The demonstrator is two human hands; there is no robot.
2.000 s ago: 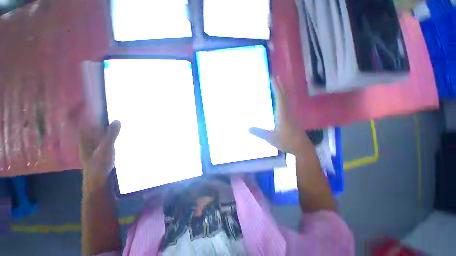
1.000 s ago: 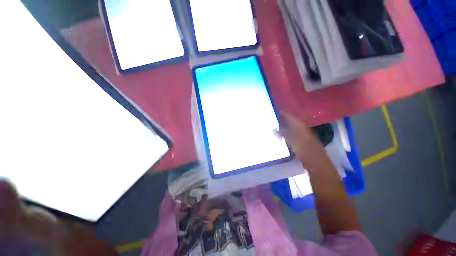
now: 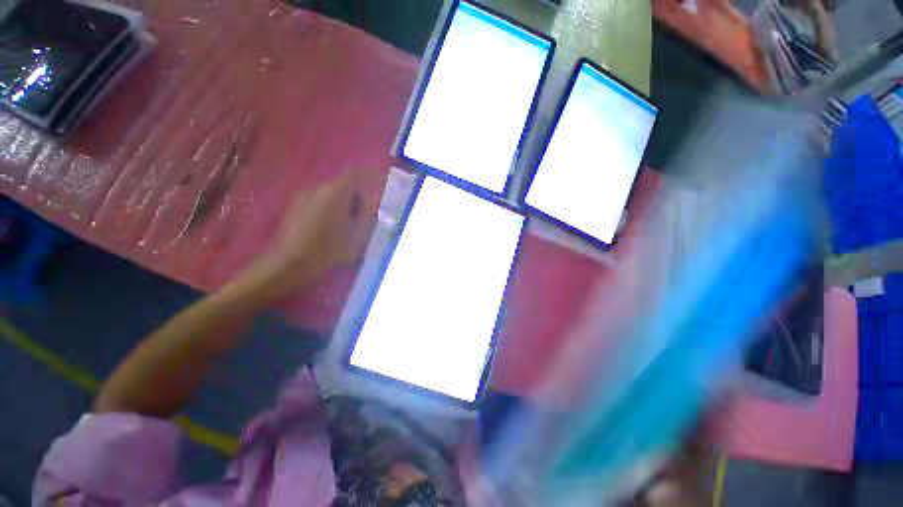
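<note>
Three lit tablets lie on the bench: one nearest me (image 3: 436,297), one beyond it (image 3: 480,99) and one at the upper right (image 3: 592,153). A white sheet shows under the near tablet's left and lower edges. My left hand (image 3: 332,223) is blurred beside the near tablet's upper left edge; its fingers are unclear. A fourth tablet (image 3: 693,307), blurred and glowing blue, is tilted up at the right. My right hand (image 3: 678,487) holds its lower end, blurred and partly cut off by the bottom edge.
A pink film-covered bench (image 3: 267,109) carries a dark tablet stack (image 3: 59,59) at far left. Another dark stack (image 3: 797,347) is partly hidden behind the raised tablet. Blue bins (image 3: 871,178) stand at right. A yellowish board (image 3: 614,35) lies beyond.
The view has swung left. The large tablet raised at the left is no longer there; a lit tablet is now raised at the right in my right hand. My left hand is beside the near tablet.
</note>
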